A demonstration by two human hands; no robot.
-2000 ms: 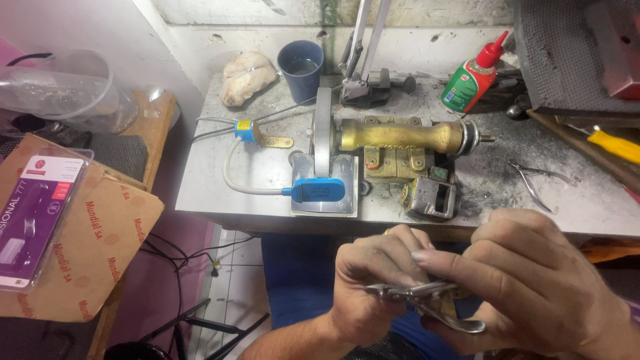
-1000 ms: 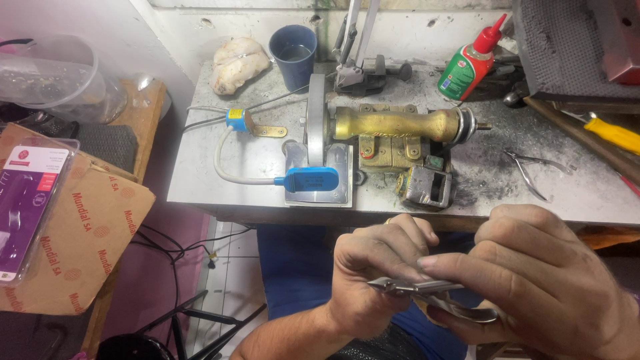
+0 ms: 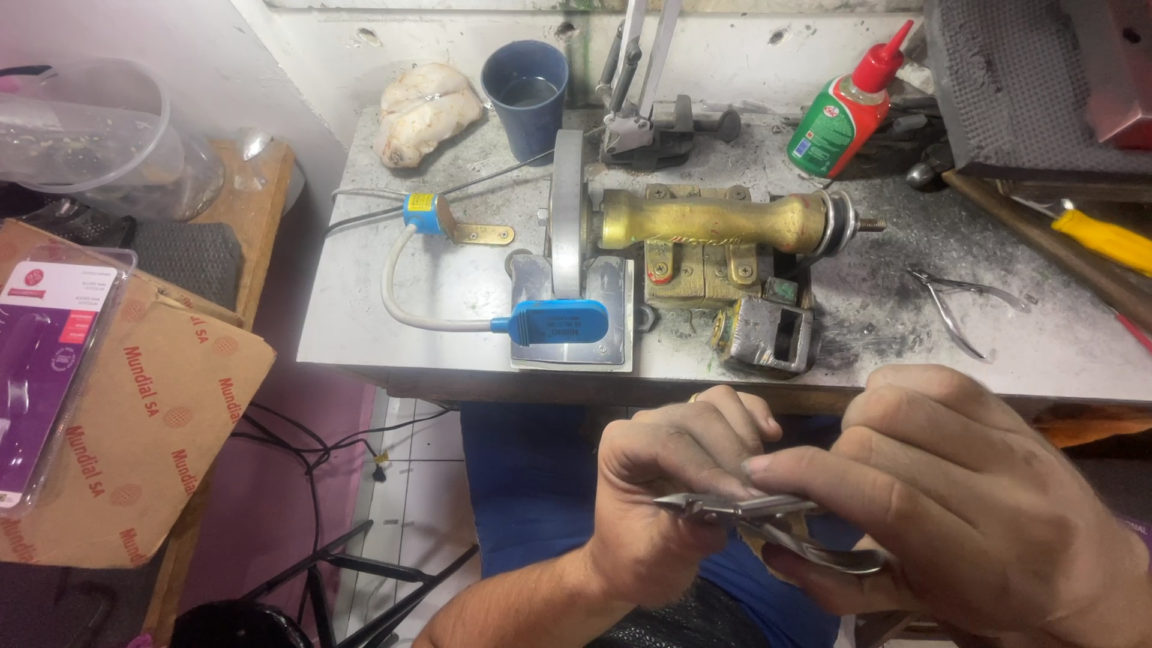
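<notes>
Over my lap, in front of the bench edge, both hands hold a pair of metal cuticle nippers (image 3: pixel 781 510). The fingers of my left hand (image 3: pixel 670 486) are closed around the jaw end, whose pointed tip shows at the left. My right hand (image 3: pixel 936 504) grips the handles, with one curved handle end standing out below its index finger. A small tan piece, partly hidden, lies beneath the handles between the hands. A second pair of nippers (image 3: pixel 954 301) rests on the bench with its handles spread.
On the bench stand a grinder with a grey wheel (image 3: pixel 568 216) and brass-coloured body (image 3: pixel 711 222), a blue lamp (image 3: pixel 560 322), a blue cup (image 3: pixel 525 99), a whitish lump (image 3: pixel 427 115) and a red-green bottle (image 3: pixel 846 117). A yellow-handled tool (image 3: pixel 1102 241) lies right; cardboard (image 3: pixel 153 423) is left.
Both hands stay on the nippers; only slight shifts of the fingers and of the tool's tilt show. The view has moved a little.
</notes>
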